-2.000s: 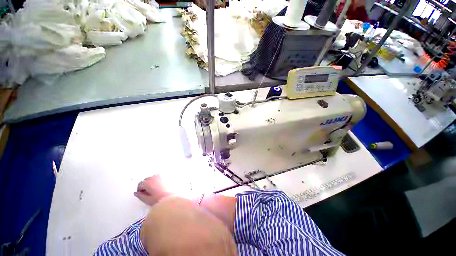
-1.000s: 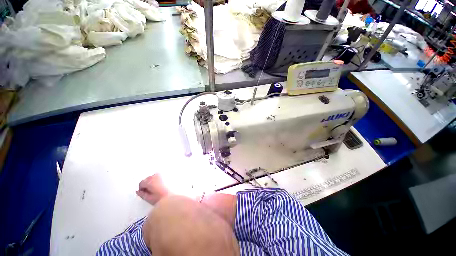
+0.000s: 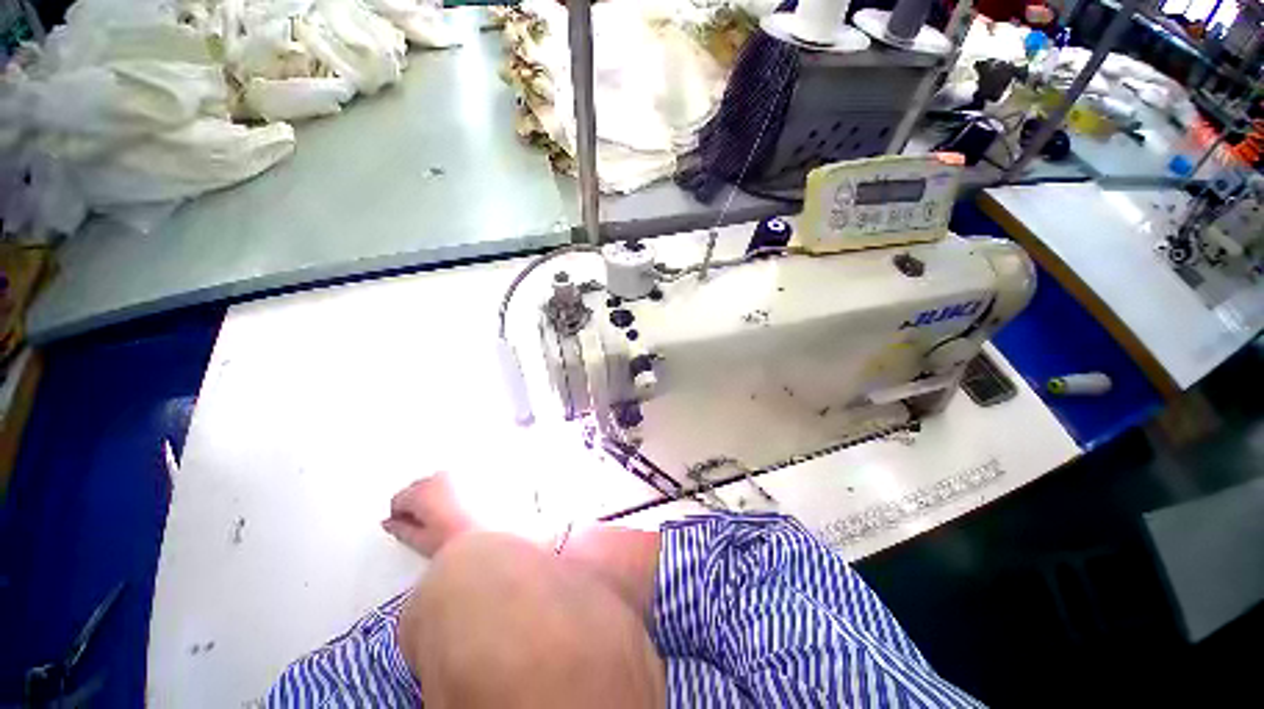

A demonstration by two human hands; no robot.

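Observation:
My forearms lie crossed at the front edge of the white machine table. One hand, seemingly my right hand, rests on the table left of the needle area, fingers curled, with nothing visible in it. A large patch of bare skin from the other arm covers the bottom middle, and I cannot make out my left hand. The cream sewing machine stands behind the arms. Its needle area is washed out by glare beside the pale lamp. No cloth is visible under the needle.
Cream garment pieces lie on the grey-green bench behind. A control panel sits above the machine. Shears lie in the blue tray at left. A small thread spool lies in the blue area at right.
The view has shifted slightly, so the machine and table sit a little further right. The arms and the visible hand hold the same pose.

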